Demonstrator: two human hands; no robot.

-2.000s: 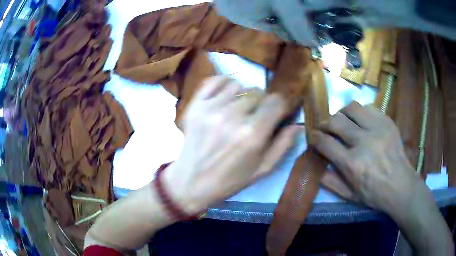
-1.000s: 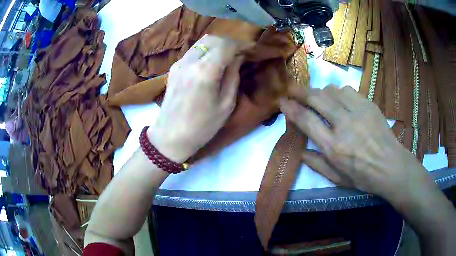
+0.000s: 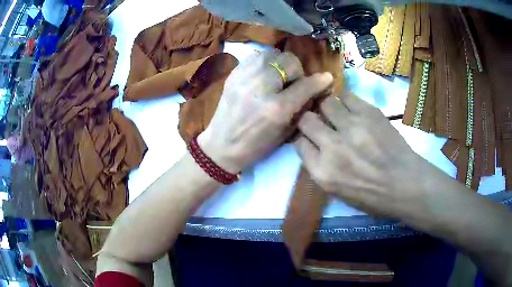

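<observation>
A rust-brown fabric panel lies on the white table, partly gathered and folded, and runs to the machine's needle area. A brown zipper hangs from under my hands over the table's front edge. My left hand, with a ring and red bracelet, grips the fabric just in front of the needle. My right hand touches it there and pinches the fabric and zipper edge. The fingertips of both hands are close together and partly hide the work.
A large heap of rust-brown panels lies at the left. Zipper strips and yellow-tan strips hang at the right. The machine head is above. A zipper piece lies over the dark blue lap.
Both hands have come together in front of the needle. My right hand has moved left. The fabric has been pulled flatter at the left, and more of the lap zipper piece shows.
</observation>
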